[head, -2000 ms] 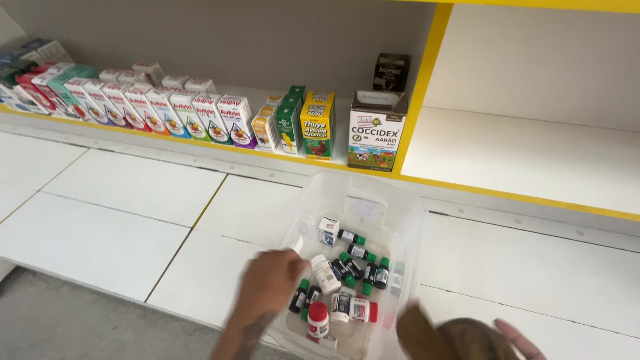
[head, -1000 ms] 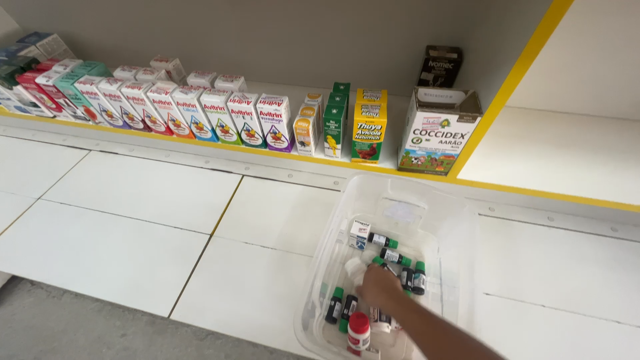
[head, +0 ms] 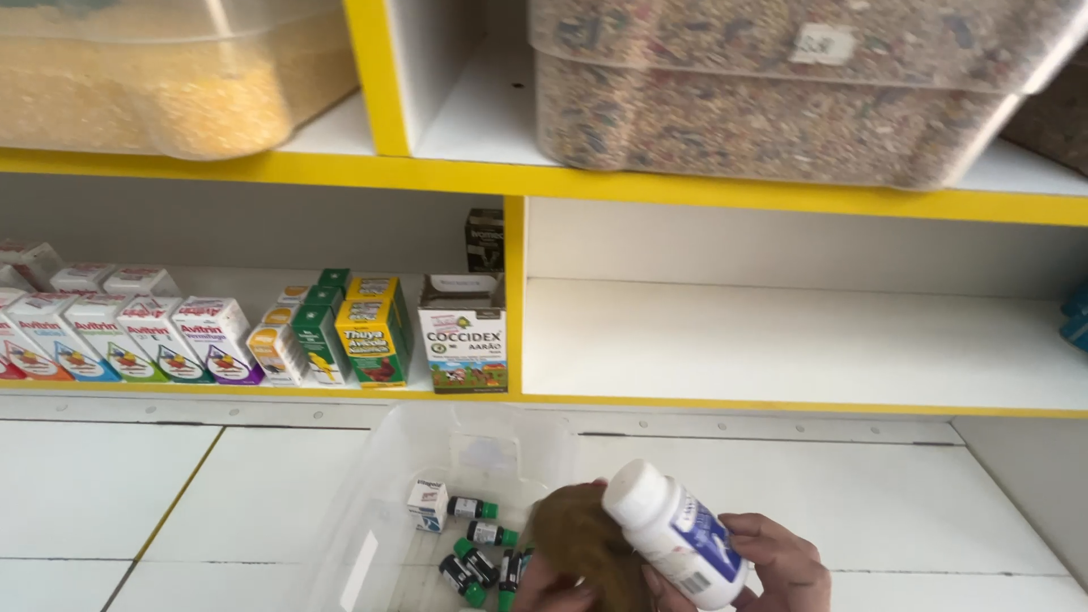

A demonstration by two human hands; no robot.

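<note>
A white plastic bottle with a blue and white label (head: 684, 540) is tilted in my right hand (head: 782, 557), whose fingers grip its lower side. Close against the bottle's left side is a brown, blurred cloth-like thing (head: 586, 544), held by my left hand (head: 548, 591), which is partly hidden at the bottom edge. To the left and below stands a clear plastic bin (head: 374, 476). In it lie several small dark bottles with green caps (head: 476, 563) and a small white carton (head: 427, 506). The bin's near part is out of view.
Boxed products stand on the low yellow-edged shelf, among them a Coccidex carton (head: 466, 348), a yellow-green box (head: 374, 331) and Avitrin cartons (head: 217, 340). Above are clear tubs of seed mix (head: 765, 110) and yellow grain (head: 212, 102). White tiles (head: 765, 484) form the surface below.
One second ago a hand reached into the bin at a white bottle; now a white bottle is held up right of the bin. The brown thing is back in view. The view has shifted up and right.
</note>
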